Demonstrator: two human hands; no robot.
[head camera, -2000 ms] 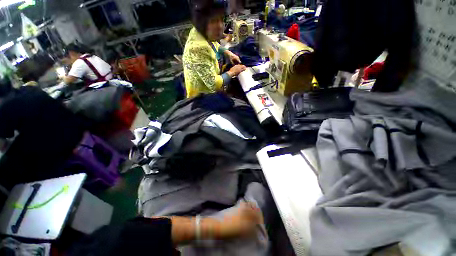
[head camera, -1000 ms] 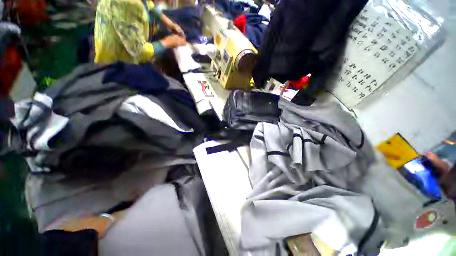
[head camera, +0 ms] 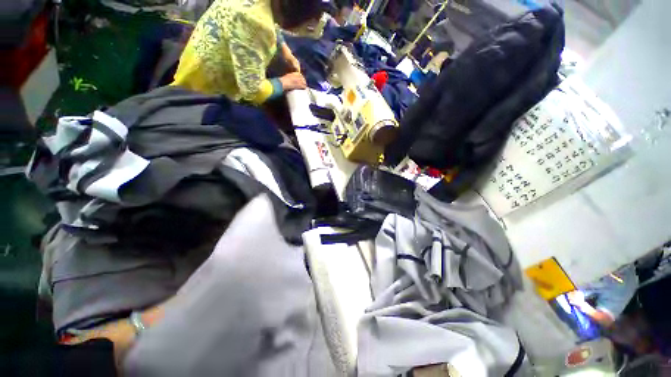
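A pale grey cut panel [head camera: 235, 294] is raised in front of me at the lower left, its upper corner in a peak over the garment pile. My left wrist, with a bracelet, comes in from the lower left in a black sleeve. My left hand [head camera: 156, 315] is mostly hidden behind the panel's edge, so its fingers cannot be seen. My right hand is not in view. Grey sewn pieces with narrow black bands [head camera: 449, 276] lie heaped at the right of the white machine table [head camera: 331, 294].
A dark grey, black and white garment pile [head camera: 169, 154] is at the left. A shiny black bundle [head camera: 379, 193] lies beyond the table. A person in yellow [head camera: 228, 55] works near a cream sewing machine [head camera: 364, 121]. Dark cloth hangs behind. Another person's hand [head camera: 600, 316] is far right.
The grey panel has risen into a peak over the pile, and my left hand has gone from plain view on the cloth to mostly hidden. The camera view has swung to the right.
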